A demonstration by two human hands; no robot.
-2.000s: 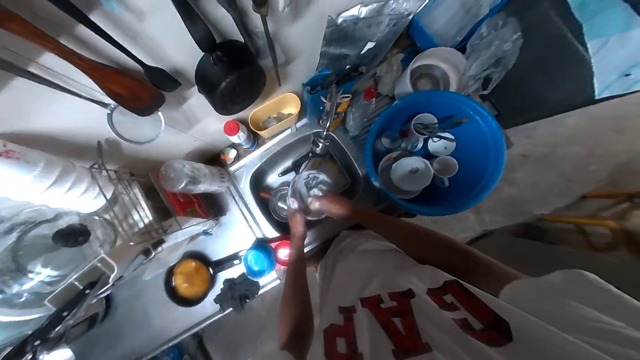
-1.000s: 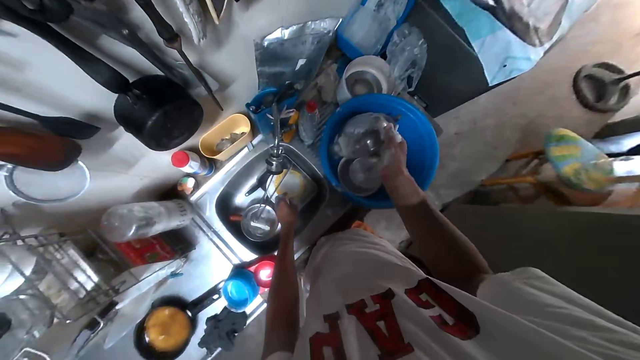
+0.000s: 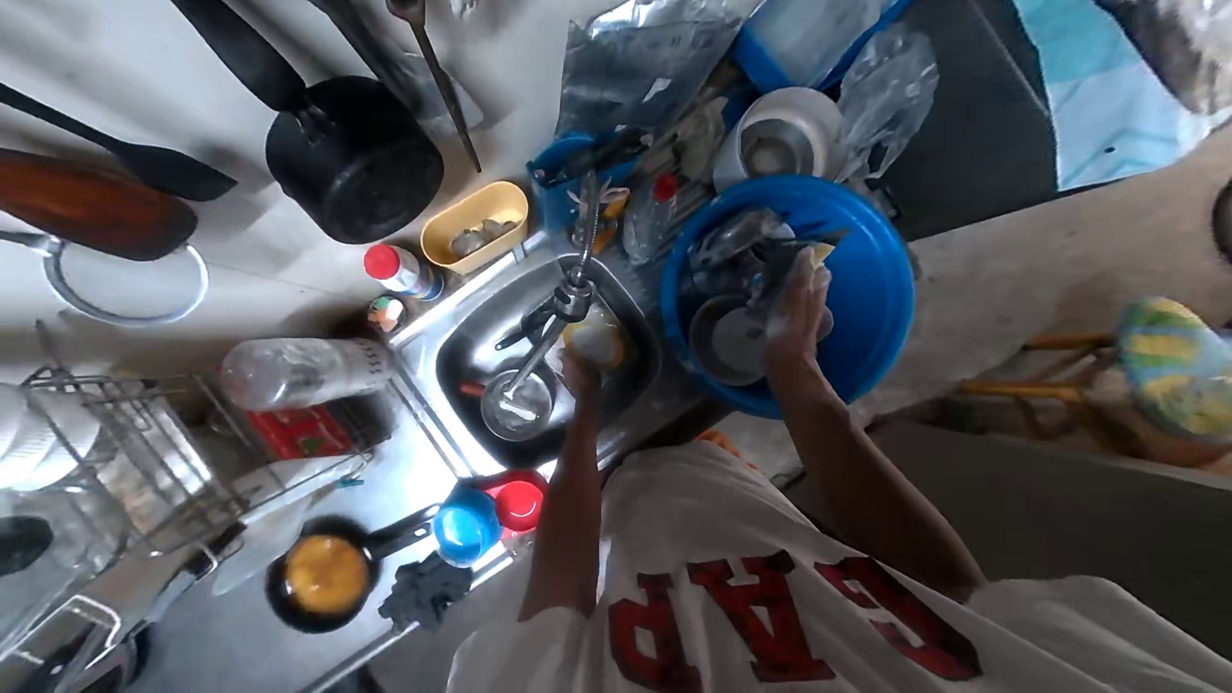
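My left hand (image 3: 580, 373) is over the steel sink basin (image 3: 462, 318), at the edge of a pale yellowish dish (image 3: 599, 342); whether the fingers grip it is unclear. Left of that hand, a round metal bowl or strainer (image 3: 518, 404) sits in the basin below the faucet (image 3: 574, 298). My right hand (image 3: 799, 303) reaches into the blue plastic tub (image 3: 890, 298), touching dark utensils and something yellow; its grip is blurred. Beneath and beside it in the tub lie a bowl (image 3: 736, 342) and a clear plastic item (image 3: 741, 236).
A yellow container (image 3: 476, 226) and a red-capped bottle (image 3: 402, 269) stand behind the sink. Left are a wire dish rack (image 3: 173, 452), a large plastic bottle (image 3: 303, 373), a frying pan (image 3: 325, 575) and a blue cup (image 3: 466, 525). A black saucepan (image 3: 356, 159) hangs above.
Both hands were together over the sink; my right hand then moved to the tub. The clear item seen under it a second ago now lies in the tub. My left hand stays over the sink.
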